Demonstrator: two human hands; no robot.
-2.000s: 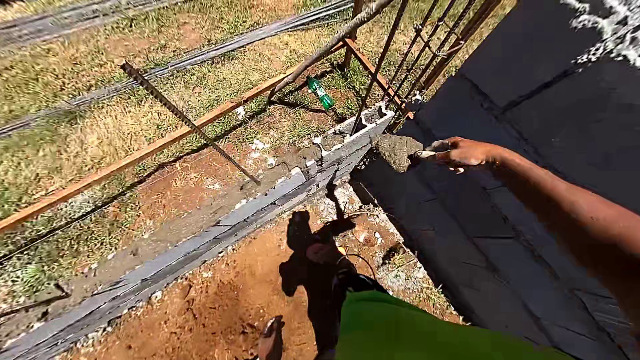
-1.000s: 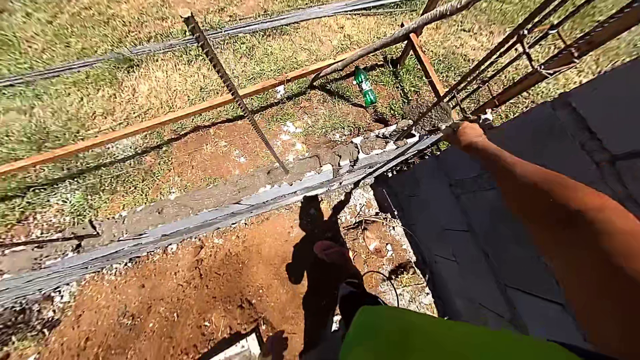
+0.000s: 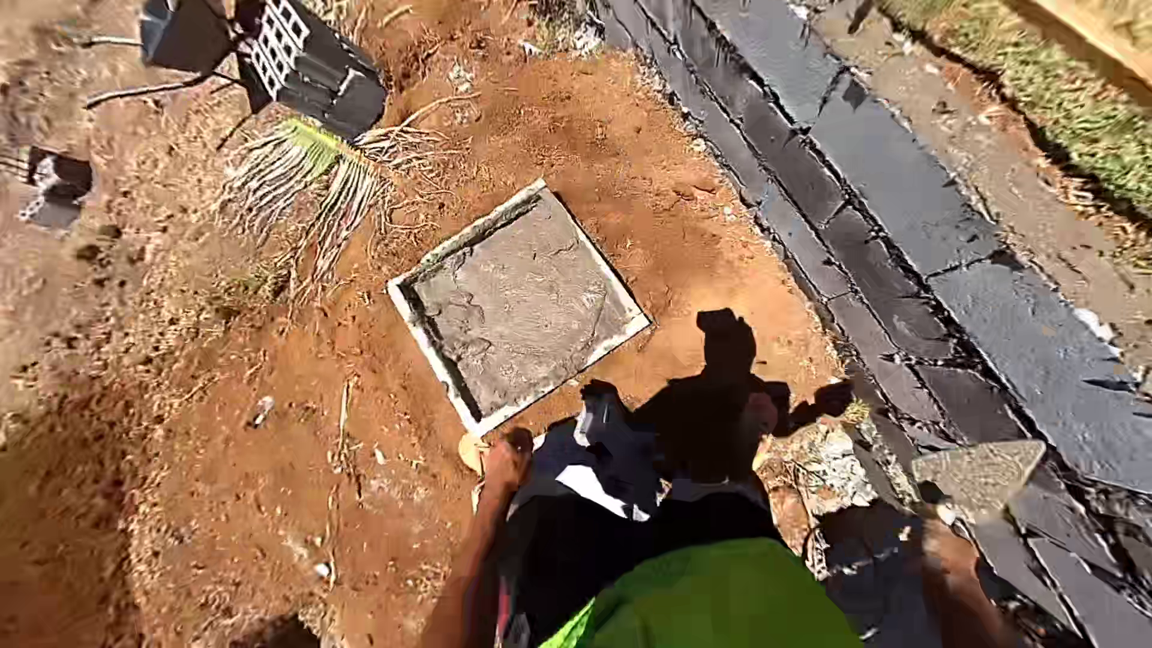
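My right hand (image 3: 945, 549), blurred at the lower right, is closed around the handle of a mason's trowel (image 3: 981, 477). The trowel's blade, greyish with mortar, lies over the lower courses of a grey block wall (image 3: 909, 198) in this view; whether they touch I cannot tell. Near the bottom centre, my left hand (image 3: 508, 457) is beside the near corner of a square mortar board (image 3: 531, 306) with a raised pale rim and grey mortar spread inside. A small tan round thing shows beside that hand; its fingers are too dark to tell whether they hold anything.
Concrete blocks (image 3: 337, 85) lie at the upper left, by a dry palm frond (image 3: 315, 171). Another block piece (image 3: 58, 189) is at the far left. Reddish soil surrounds the board. Rubble (image 3: 832, 468) lies at the wall's foot, and a timber rail (image 3: 1098, 36) crosses the upper right corner.
The view has swung from the wall's corner to the ground and mortar board. My right hand, earlier holding the trowel out at the wall's end, is now low near my body with it.
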